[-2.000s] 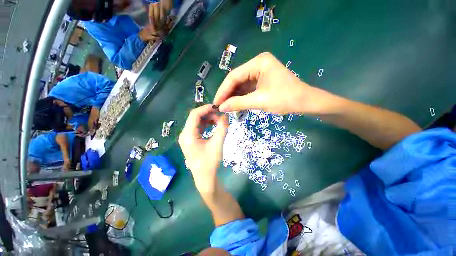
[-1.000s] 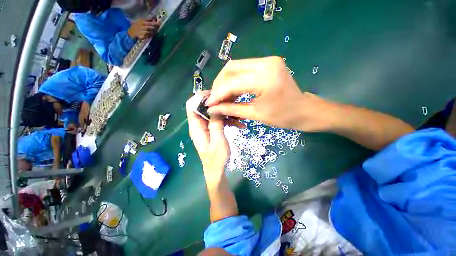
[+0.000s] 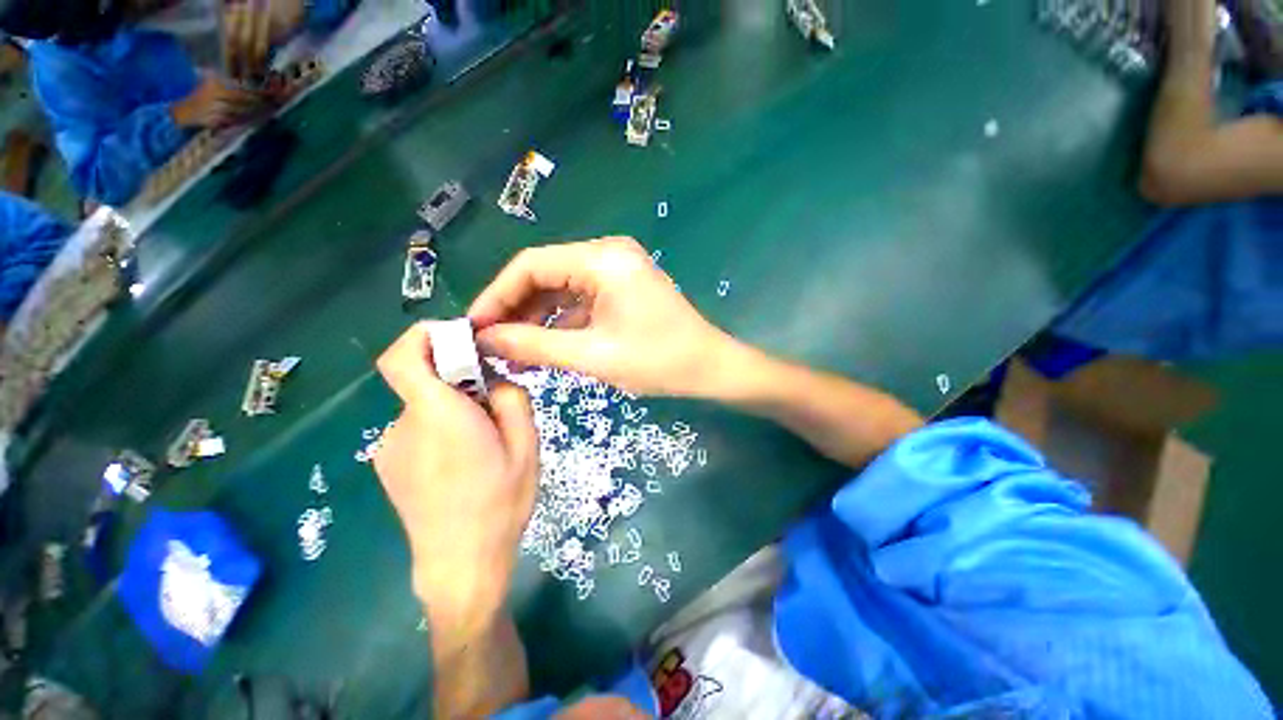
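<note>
A device unit with a pale shell is held upright between the fingers of my left hand. My right hand is at the unit's upper right side, thumb and forefinger pinched close against it. Whether a tiny part is between them cannot be told. White loop-shaped parts lie in a loose pile below and right of my hands. A closed grey unit and an open unit lie on the bench beyond my hands.
More units lie towards the back and left. A blue bag with a white heap lies at lower left. A neighbour's arm is at upper right, above an open cardboard box. Other workers sit at upper left.
The view has swung right, bringing the box and neighbour's arm in. The unit in my left hand has turned from a dark side to its pale shell. My right hand stays close beside it.
</note>
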